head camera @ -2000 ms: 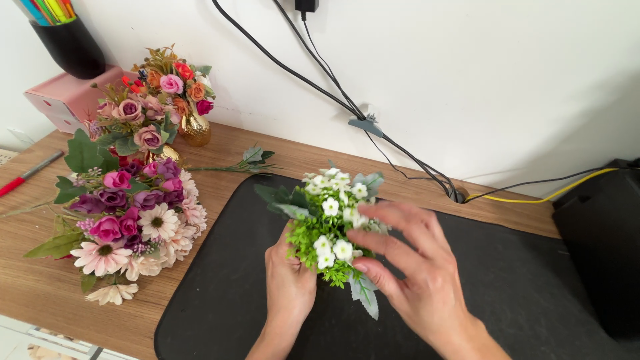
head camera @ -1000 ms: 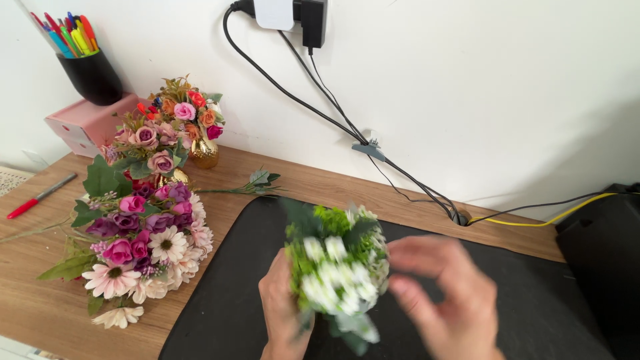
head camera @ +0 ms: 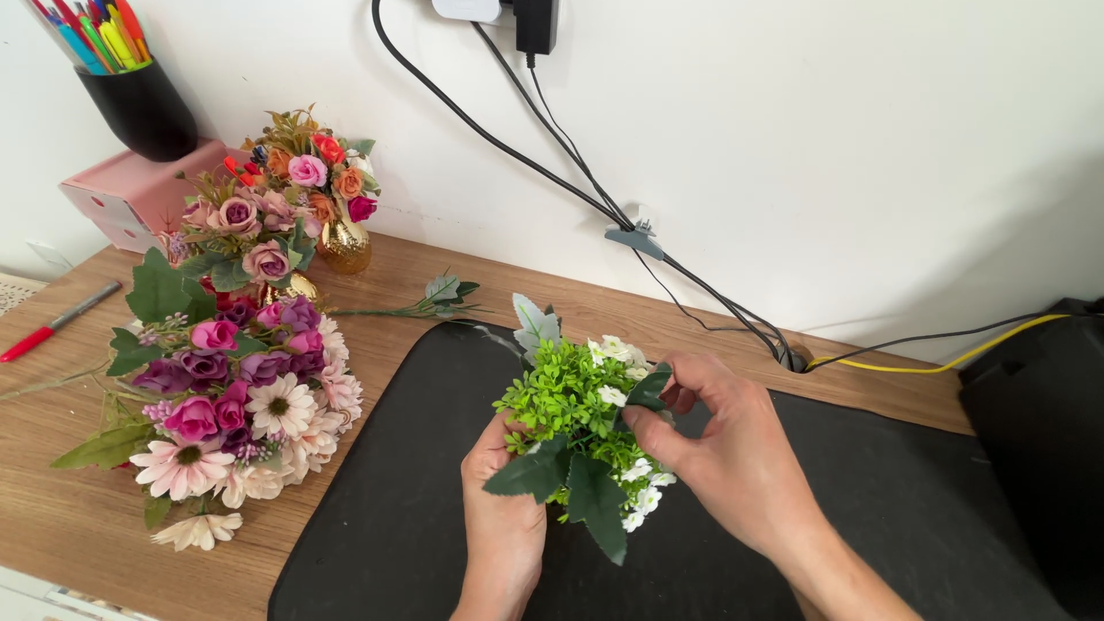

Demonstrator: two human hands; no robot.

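Above a black desk mat [head camera: 414, 483], my left hand [head camera: 504, 509] holds a bunch of artificial greenery and small white flowers [head camera: 561, 388] from its left side; the stems are hidden. Thumb and fingers of my right hand [head camera: 724, 440] pinch a dark green leaf [head camera: 649, 388] at the bunch's right edge. Two larger dark leaves [head camera: 595, 504] stick out at the near side, and a pale grey-green leaf [head camera: 535, 326] points up at the far side.
Purple and pink artificial flowers [head camera: 233, 397] lie left of the mat. Behind them stand flowers in gold vases [head camera: 345, 244]. A leafy sprig [head camera: 435, 297], a red marker [head camera: 60, 321], a pink box [head camera: 129, 194] and a black pen cup [head camera: 142, 108] are nearby. Black cables [head camera: 707, 289] run down the wall.
The bunch has turned in my left hand: its white flowers, which faced the camera before, are now at its right side. My right hand has come from beside the bunch onto a leaf.
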